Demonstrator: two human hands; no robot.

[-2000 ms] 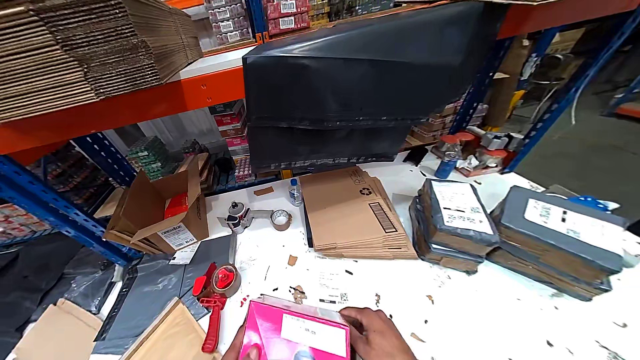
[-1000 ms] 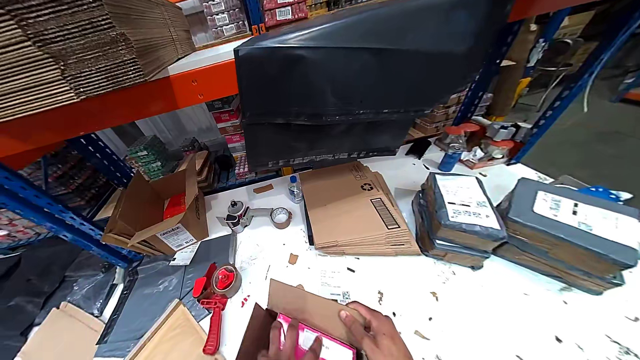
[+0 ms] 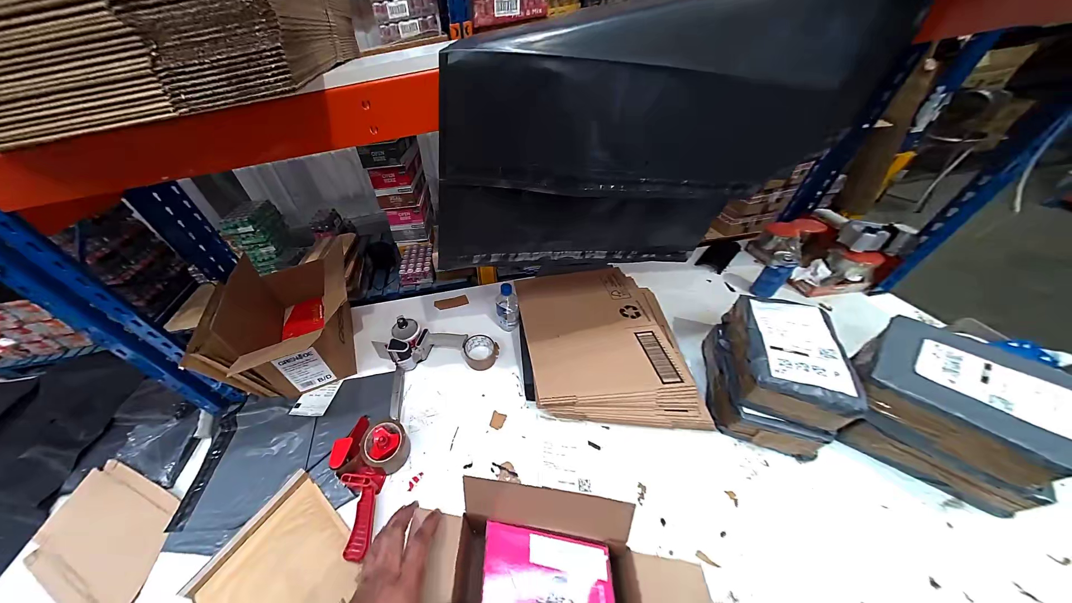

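Observation:
At the bottom centre stands a cardboard box (image 3: 548, 507) with its flaps spread. A pink box (image 3: 511, 563) with a white label lies inside it. My left hand (image 3: 398, 557) rests at the box's left flap, fingers apart; whether it grips the flap is unclear. My right hand is out of view. Just left of my left hand lies a red tape dispenser (image 3: 362, 519) with a roll of brown tape. A padded envelope (image 3: 280, 553) is at the lower left.
Flattened cartons (image 3: 599, 352) are stacked mid-table, beside a small water bottle (image 3: 507, 306). Wrapped parcels (image 3: 787, 368) stand at the right. An open carton (image 3: 293, 322), grey mailing bags (image 3: 260, 461) and a second tape dispenser (image 3: 408, 342) are at the left. Black sheeting (image 3: 586, 151) hangs behind.
Two seconds ago both hands held the pink box; a second ago they were at it inside the cardboard box. Now my left hand is at the left flap and my right hand has left view.

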